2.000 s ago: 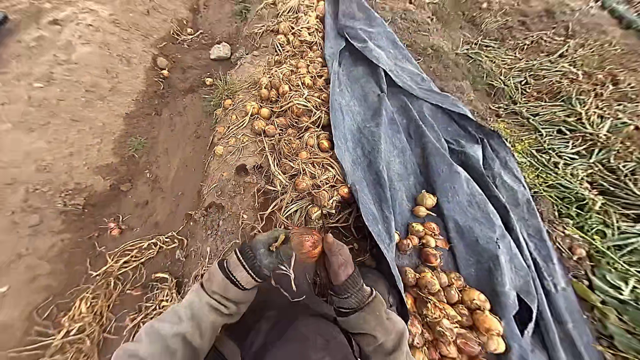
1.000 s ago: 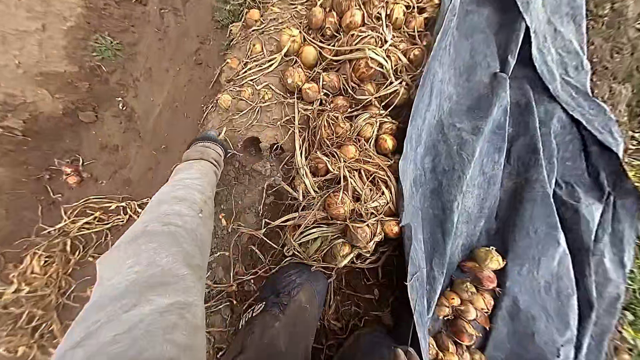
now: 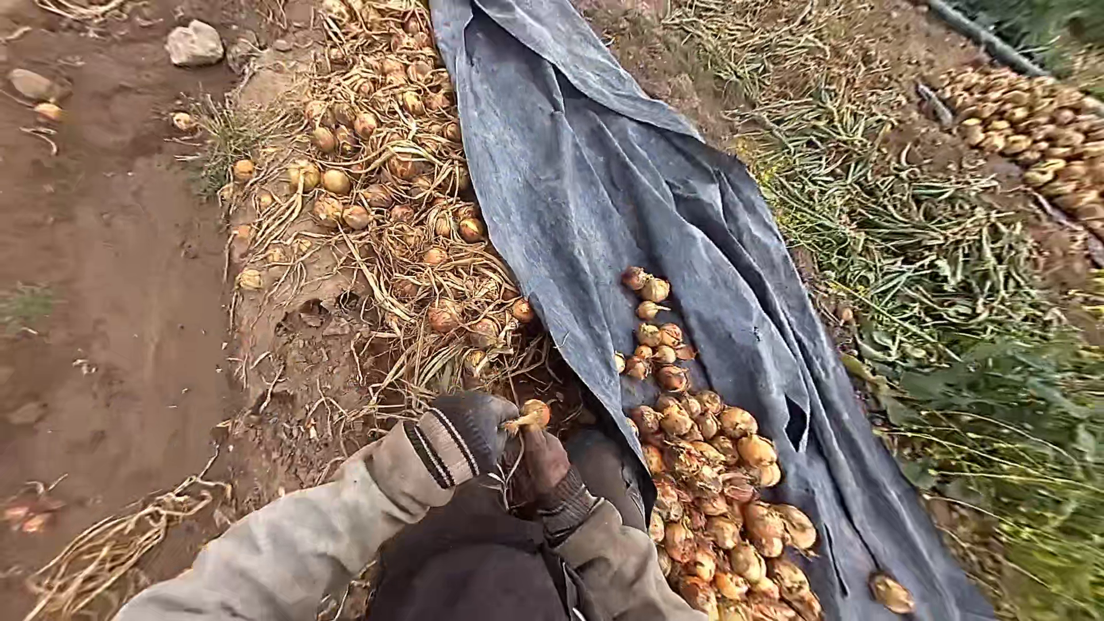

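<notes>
A small golden onion (image 3: 536, 413) with a short dry neck is held between my two hands, low in the middle of the view. My left hand (image 3: 476, 424), in a dark glove with a striped cuff, is at the onion's neck. Bare fingers of my right hand (image 3: 543, 461) support the onion from below; whether that hand has a tool is too small to tell. Thin strands hang beneath the hands. Just ahead lies a row of onions with dried tops (image 3: 444, 316). To the right, a pile of trimmed onions (image 3: 716, 509) rests on a grey-blue cloth sheet (image 3: 595, 207).
Bare brown soil and a stone (image 3: 194, 44) are on the left, with a heap of dried onion leaves (image 3: 129, 539) lower down. Green and withered leaves (image 3: 914, 233) spread beyond the sheet. Another onion pile (image 3: 1026, 129) lies at the upper right.
A second ago my left arm reached forward to the soil's edge beside the row; now both hands are together near my body with a small onion. The view has shifted.
</notes>
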